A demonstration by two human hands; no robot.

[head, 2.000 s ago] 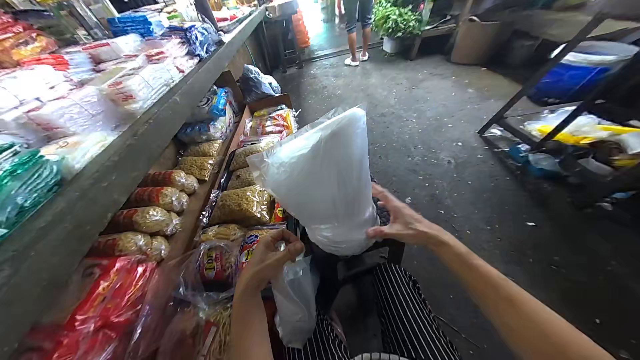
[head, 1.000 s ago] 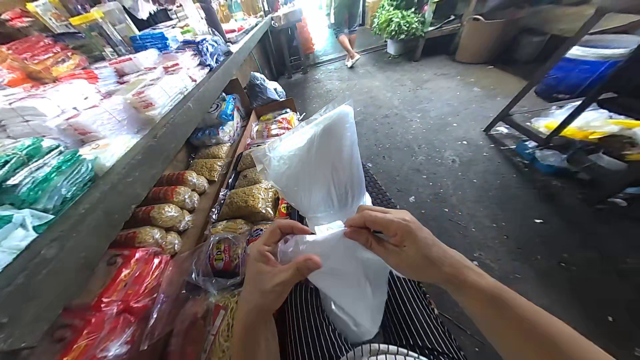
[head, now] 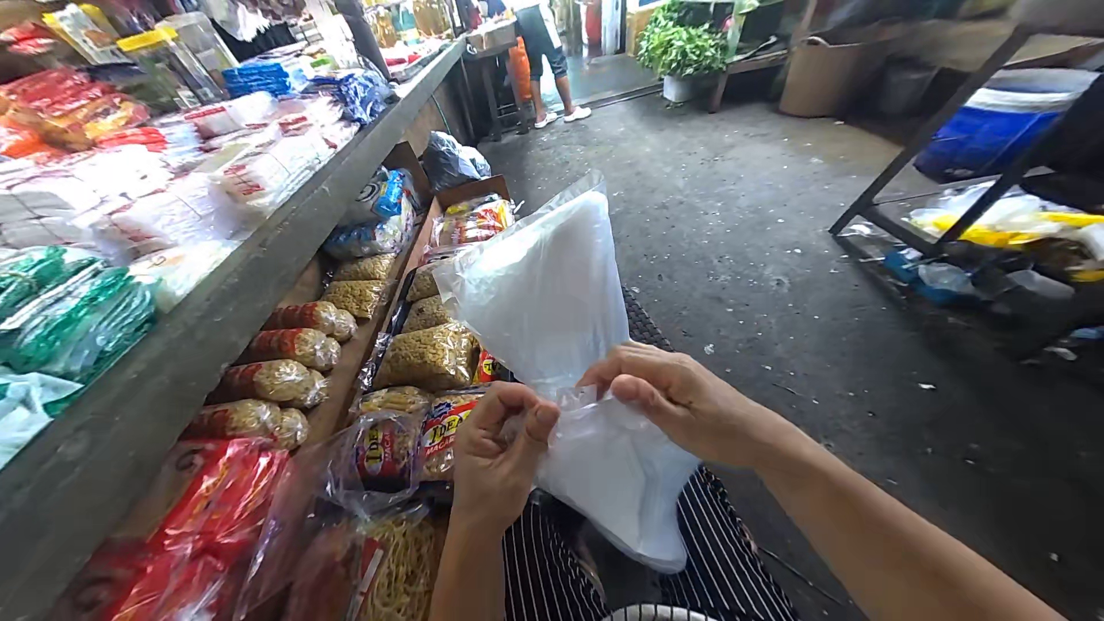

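Observation:
A stack of clear plastic bags (head: 552, 285) stands fanned out just beyond my hands. Below it hangs a bundle of plastic bags (head: 617, 483) over my lap in striped cloth. My left hand (head: 509, 448) pinches the top left edge of this lower bundle between thumb and finger. At its top right edge, my right hand (head: 681, 401) grips the plastic with curled fingers. Both hands are close together, and the far stack's lower end lies right behind them. Whether the two bundles touch is hard to tell.
Bags of macaroni (head: 427, 355) and other packaged food fill boxes on the left, under a counter (head: 216, 302) stacked with plastic bags. At the right is a dark metal rack (head: 914, 172) near a blue container (head: 992, 125). A person (head: 552, 65) stands far ahead.
Two seconds ago my right hand was beside the upright stack and my left hand held the lower bundle's top. Since then my right hand has moved in and taken hold of the lower bundle too.

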